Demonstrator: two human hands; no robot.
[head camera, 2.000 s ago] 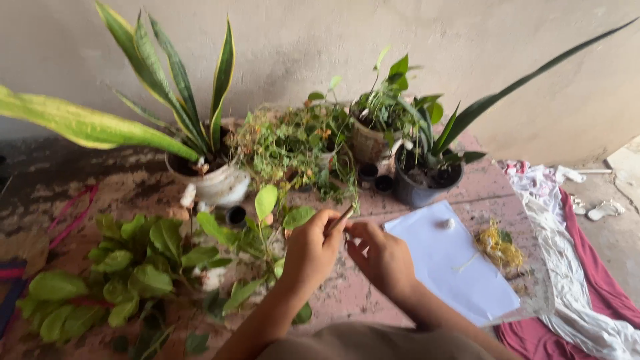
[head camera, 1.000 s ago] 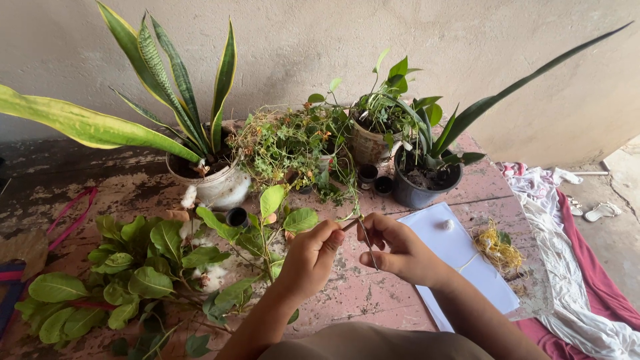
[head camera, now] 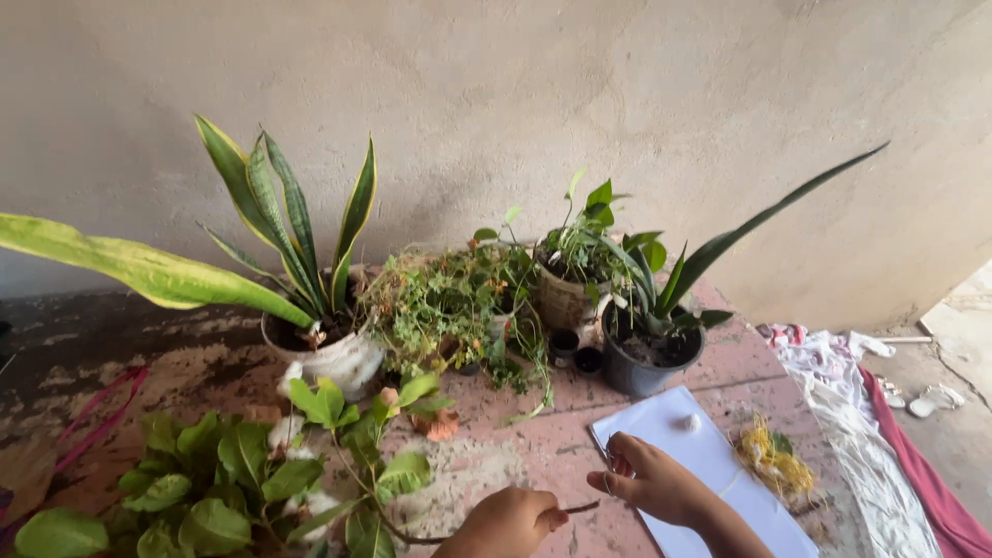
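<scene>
My left hand [head camera: 508, 523] is closed around the stem of a leafy branch [head camera: 403, 473]; the brown stem end [head camera: 581, 508] sticks out to the right of the fingers. The branch's green leaves reach up and left, beside white cotton-like tufts [head camera: 314, 511]. To the right, my right hand [head camera: 655, 480] is over the left edge of the white paper [head camera: 697, 457], fingers curled, with what looks like a thin strand at the fingertips. A small white ball [head camera: 688, 422] lies on the paper, and tangled yellow fibre [head camera: 775, 465] lies at its right edge.
A variegated snake plant in a white pot [head camera: 341, 364], a trailing plant [head camera: 449, 310], a plant in a beige pot [head camera: 570, 298] and one in a dark pot [head camera: 651, 356] line the wall. Leafy cuttings [head camera: 209, 473] lie left. Cloths [head camera: 845, 434] hang at the table's right.
My hands, close together before, are now apart, with the right hand over the paper's edge. The view has tilted up, showing more wall.
</scene>
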